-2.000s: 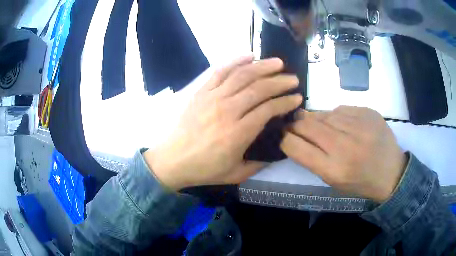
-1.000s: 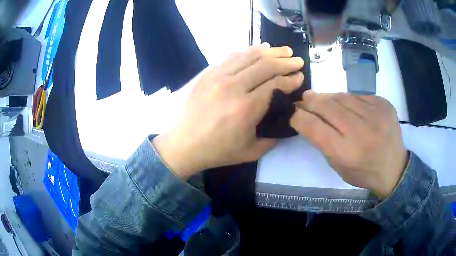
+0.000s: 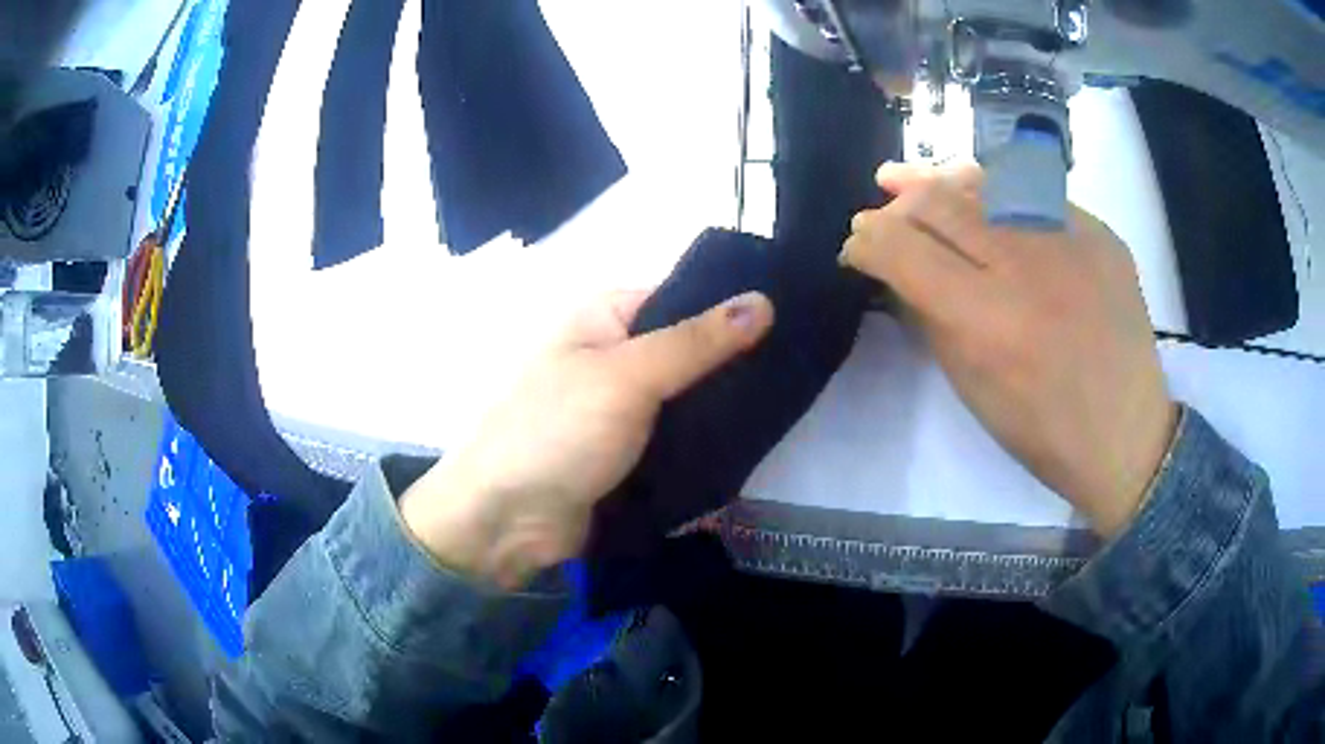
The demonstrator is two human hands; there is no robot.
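Observation:
A black fabric strip (image 3: 814, 247) runs from under the sewing machine's needle area (image 3: 898, 95) toward the front table edge, where it bends left and hangs over. My left hand (image 3: 581, 422) grips the strip, thumb on top and fingers underneath. My right hand (image 3: 1017, 320) is at the strip's right edge just in front of the needle area, fingertips bent down against the fabric. Whether it pinches the cloth is hidden. The blue-grey cylindrical attachment (image 3: 1024, 175) hangs above my right hand.
Several black cut pieces (image 3: 501, 131) lie left of the needle. A stiff black rectangle (image 3: 1218, 211) lies at the right. A measuring tape (image 3: 901, 564) runs along the front edge. Yellow-handled snips (image 3: 143, 298) are at the left. A blue bin or sheeting (image 3: 199, 516) is below left.
My left hand has moved from lying flat on the strip down and left, and now grips it, turning the fabric leftward. My right hand has moved slightly up toward the needle.

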